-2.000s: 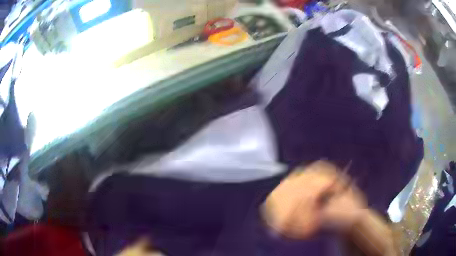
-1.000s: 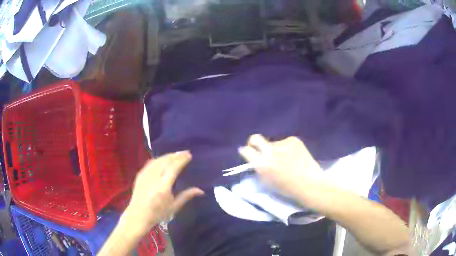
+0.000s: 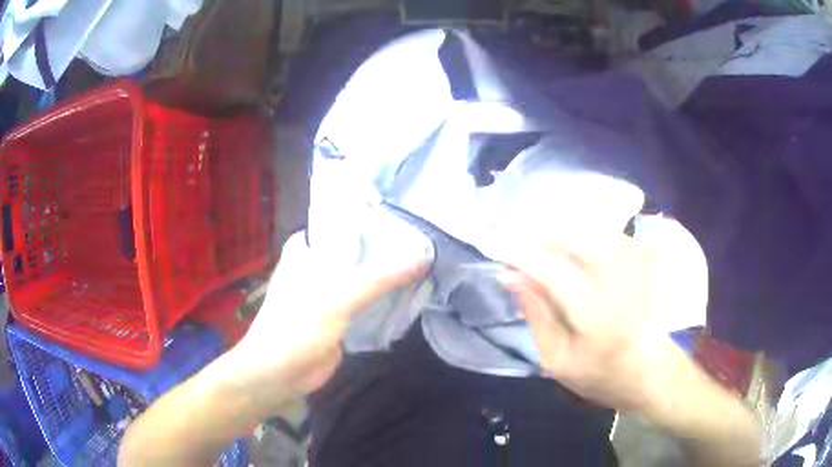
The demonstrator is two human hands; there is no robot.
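Observation:
A white to pale grey panel lies bunched over my lap, joined to dark navy-purple cloth behind and to the right. My left hand grips the pale panel's near left part, thumb on top. My right hand holds the same panel further right, fingers at its edge. A grey fold with a dark strip shows between the hands. The snips are not visible; the right palm is hidden.
A red plastic basket stands left of my legs, over a blue basket. Pale cloth pieces hang at the top left. More pale and dark cloth lies at the upper right.
The pale panel has been opened out over the dark cloth, where mostly dark cloth showed before. My left hand, open and empty before, now grips it. My right hand has moved slightly right.

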